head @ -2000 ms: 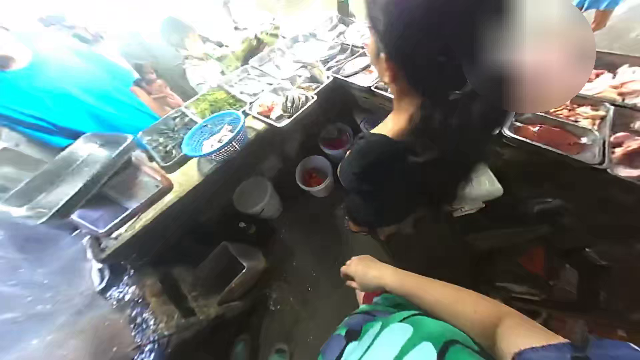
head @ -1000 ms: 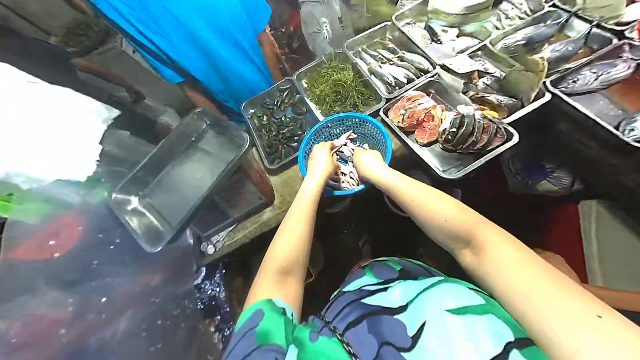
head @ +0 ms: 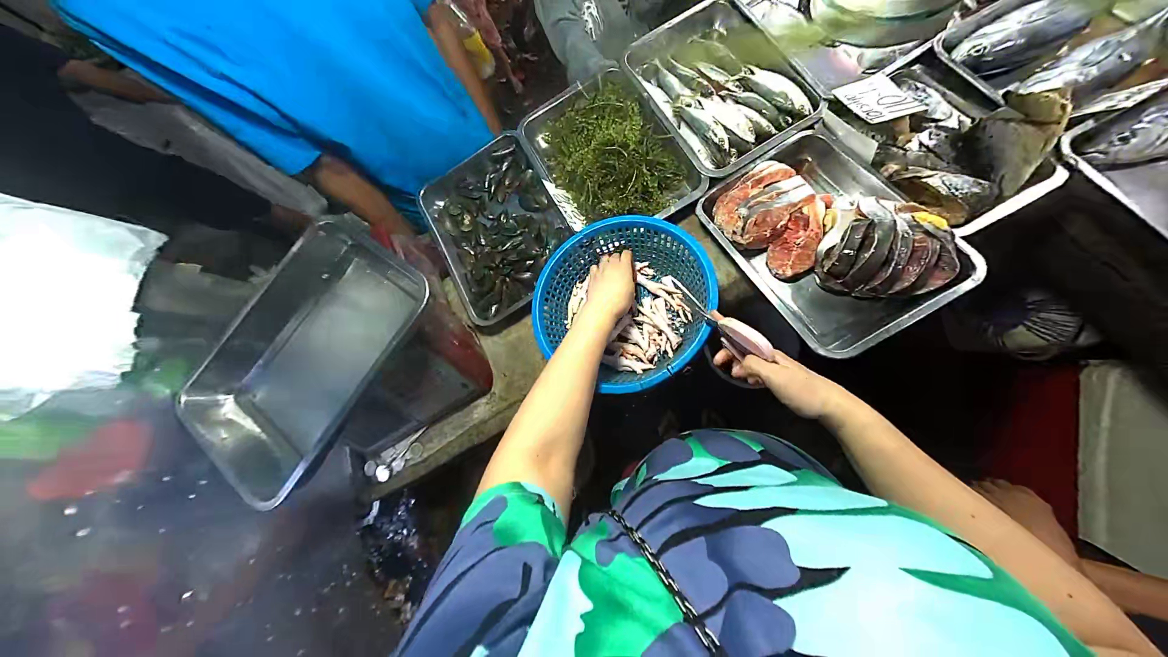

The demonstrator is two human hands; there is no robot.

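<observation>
A blue plastic colander (head: pixel 550 339) rests on the ledge with many small pale pieces (head: pixel 659 319), perhaps chicken feet or small seafood, inside. My left hand (head: pixel 610 281) reaches into it from the left, fingers down among the pieces; whether it grips one is hidden. At the colander's right rim my right hand (head: pixel 762 365) is closed around the handles of a pair of scissors (head: pixel 741 336), pink at the grip. The metal blades point up and left over the pieces.
Metal trays surround the colander: mussels (head: pixel 502 224), green seaweed (head: pixel 610 155), whole fish (head: pixel 730 105), and fish steaks (head: pixel 876 246) at right. An empty metal tray (head: pixel 306 347) tilts at left. A person in a blue shirt (head: pixel 338 73) stands across the concrete ledge (head: pixel 502 383).
My right hand has come out of the colander to its right rim and now holds scissors. The left hand remains in the colander. The view swung toward the trays after the oldest frame.
</observation>
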